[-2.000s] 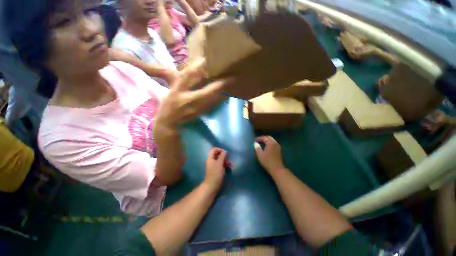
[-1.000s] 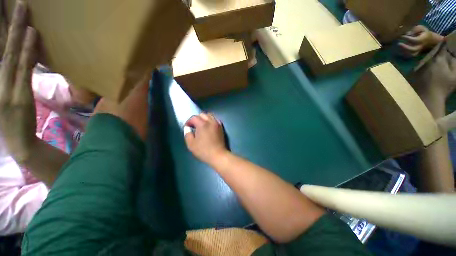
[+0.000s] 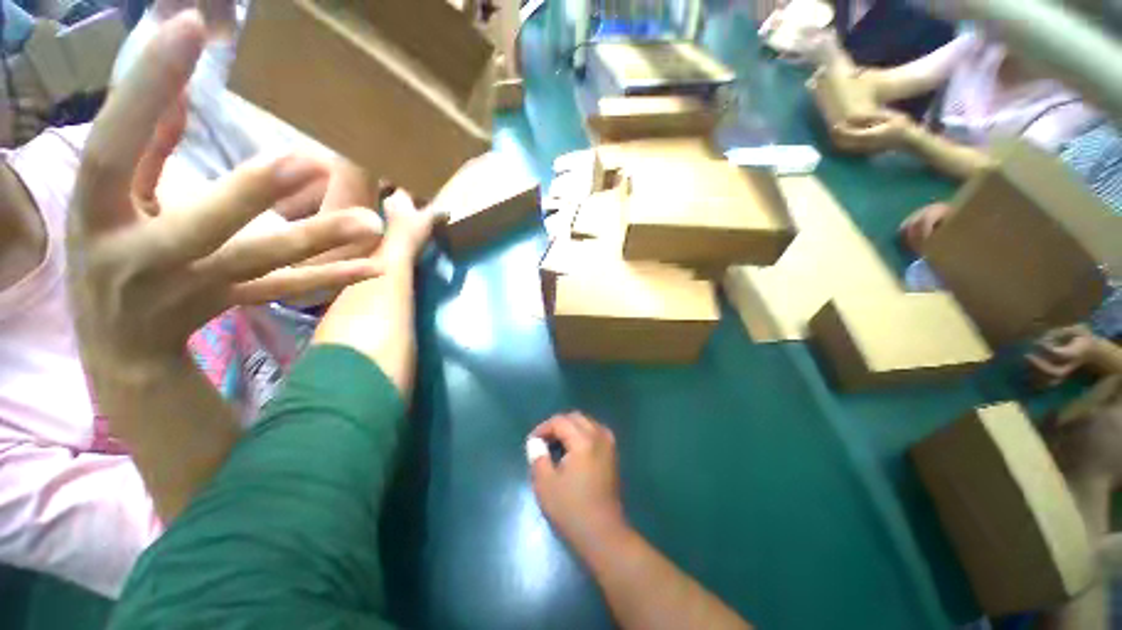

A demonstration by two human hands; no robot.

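My left hand [image 3: 409, 228] reaches out at the upper left, at the lower edge of an open brown carton [image 3: 351, 105] and beside a closed carton [image 3: 492, 203]. Its fingers are small and partly hidden, so its grip cannot be made out. My right hand [image 3: 578, 474] rests loosely curled on the green bench, with a white cover on the thumb tip and no held object visible. Another person's large hand [image 3: 185, 265] is raised in the left foreground, before the open carton.
Closed cartons [image 3: 708, 209] are piled mid-bench, on and beside a flat cardboard sheet [image 3: 831, 252]. A white strip [image 3: 775, 158] lies beyond. More cartons stand at the right, near other people's hands [image 3: 1064, 354]. A person in pink sits close at left. A pale pipe crosses the upper right.
The view has shifted, showing more of the far bench. The large carton at upper left appears farther off and its open side shows. My left hand now shows beside it. My right hand stays curled.
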